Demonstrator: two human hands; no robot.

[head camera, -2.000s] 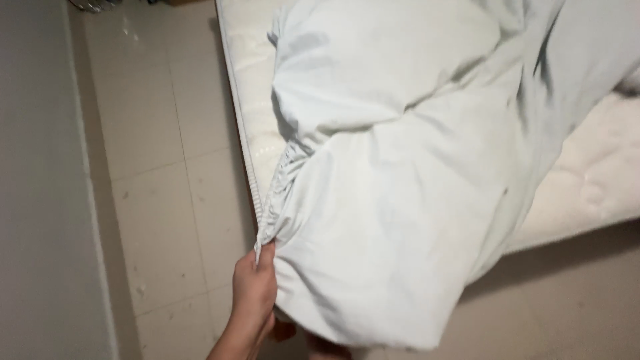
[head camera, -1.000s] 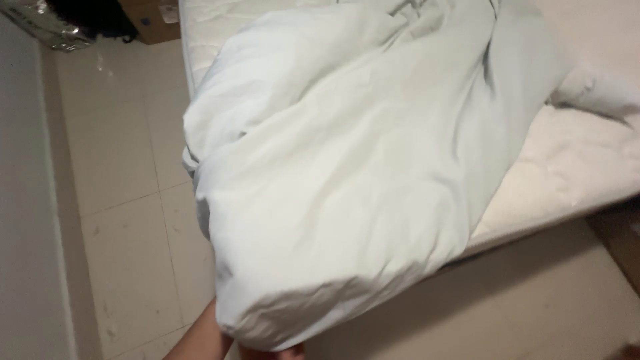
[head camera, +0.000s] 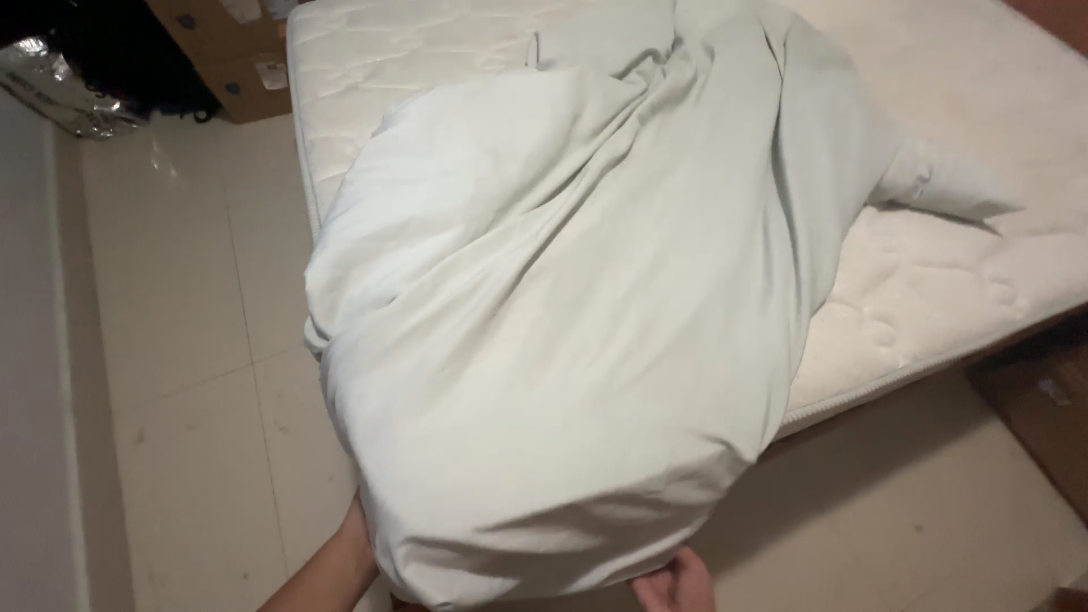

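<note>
A pale grey-green fitted bed sheet (head camera: 578,340) lies bunched and creased over the corner of a white quilted mattress (head camera: 901,314), its lower end hanging past the mattress edge. At the bottom, my right hand (head camera: 680,582) grips the hem of the sheet with bent fingers. My left hand (head camera: 367,531) is at the sheet's lower left side; the cloth covers its fingers, so its hold cannot be made out. A twisted end of the sheet points right across the mattress.
Cardboard boxes (head camera: 242,64) and a shiny silver package (head camera: 64,93) stand at the upper left. A wall (head camera: 25,340) runs down the left side, beside the tiled floor (head camera: 178,408). A brown box or panel (head camera: 1033,408) is at the right, below the mattress.
The sheet's gathered edge, in my left hand two seconds ago, is now out of sight, and the cloth is spread lower over the mattress corner. My right hand shows more plainly at the hem.
</note>
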